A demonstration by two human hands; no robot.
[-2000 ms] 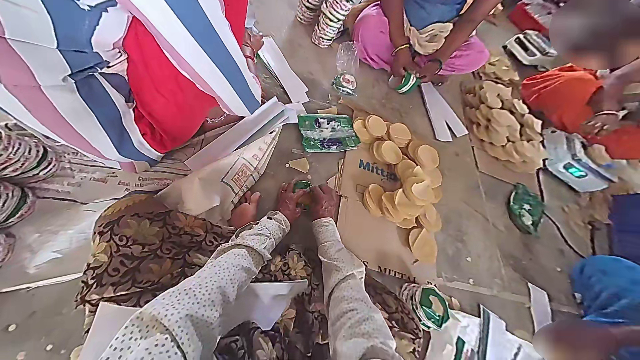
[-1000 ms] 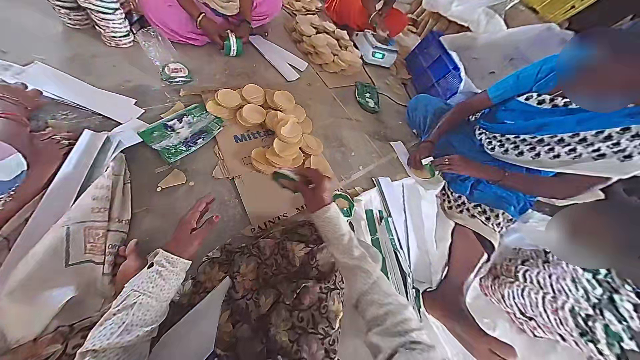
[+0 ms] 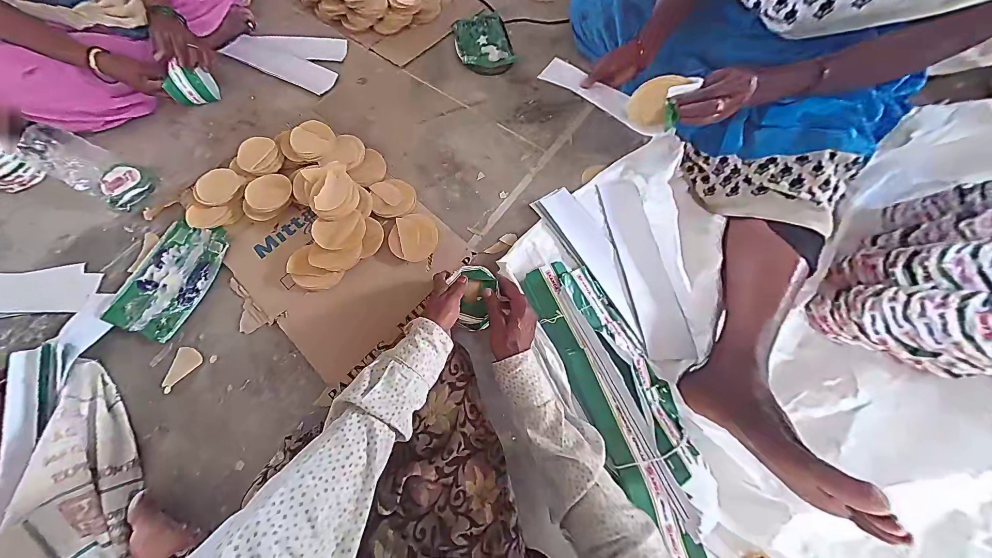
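Note:
Between both hands, near the middle of the view, is a small round bundle wrapped in a green and white band (image 3: 476,297). My left hand (image 3: 446,301) grips its left side and my right hand (image 3: 511,316) its right side. Beyond them, stacks of thin round tan discs (image 3: 335,232) lie on a flattened cardboard sheet (image 3: 310,333). Just right of my right hand, tied green and white printed strips (image 3: 589,387) rest on white sheeting, with plain white paper strips (image 3: 647,271) beside them.
A green printed packet (image 3: 167,279) and a tan scrap (image 3: 183,367) lie on the floor at left. At upper right a person's hands (image 3: 717,94) hold a disc and white strip; their bare foot (image 3: 806,457) extends at right. Another person's hands (image 3: 174,54) hold a banded bundle at upper left.
The view has swung right. My hands, apart one second ago with a green item in the right, are now together around the banded bundle.

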